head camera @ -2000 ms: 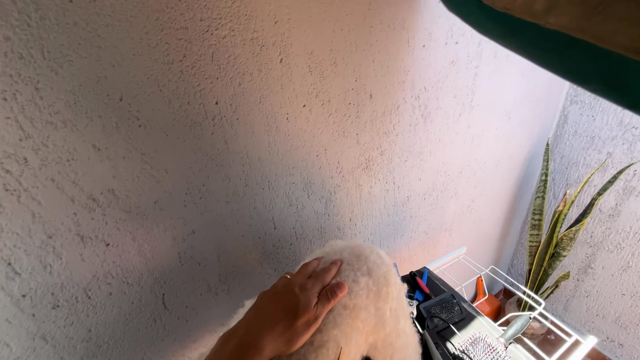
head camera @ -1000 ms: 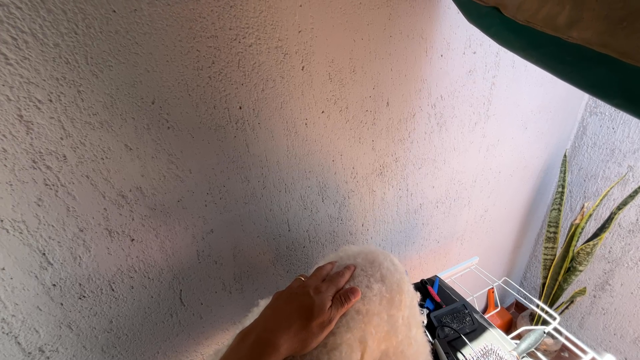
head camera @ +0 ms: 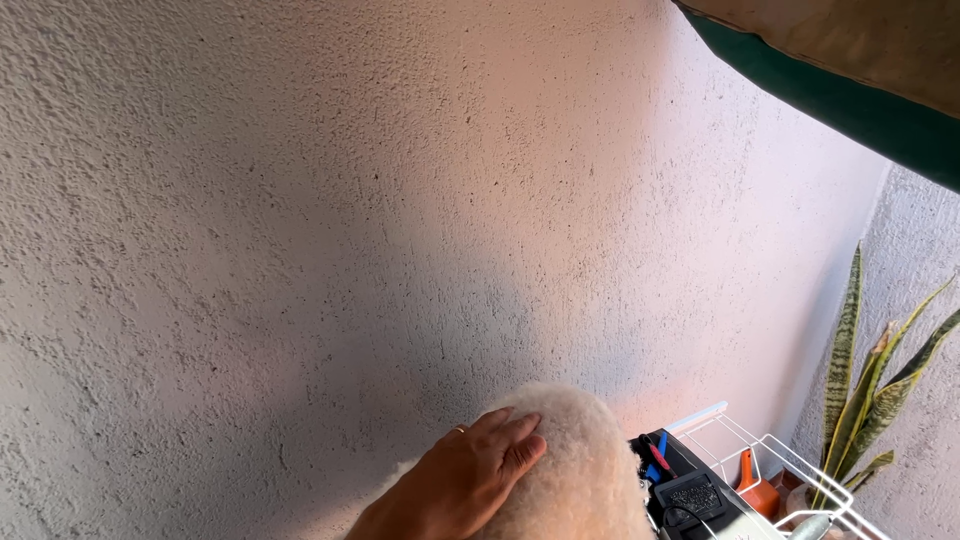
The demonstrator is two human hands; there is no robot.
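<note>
My left hand [head camera: 480, 469] comes in from the bottom edge and lies on the fluffy cream coat of an animal [head camera: 581, 457], apparently a dog's head. Its back faces up, a ring shows on one finger, and the fingertips and thumb rest against the curly fur. It holds no tool. The rest of the animal is cut off by the lower edge or hidden under my hand and forearm. My right hand is out of view.
A white wire rack [head camera: 802, 457] stands right of the animal, with a black tray of grooming tools, including a slicker brush [head camera: 694, 499]. Beyond are an orange-handled tool [head camera: 757, 491] and a snake plant [head camera: 862, 405]. A rough plaster wall [head camera: 375, 225] rises behind; green fabric [head camera: 825, 82] hangs top right.
My left hand stays on the animal's fur throughout. The view has shifted slightly; nothing else has plainly changed.
</note>
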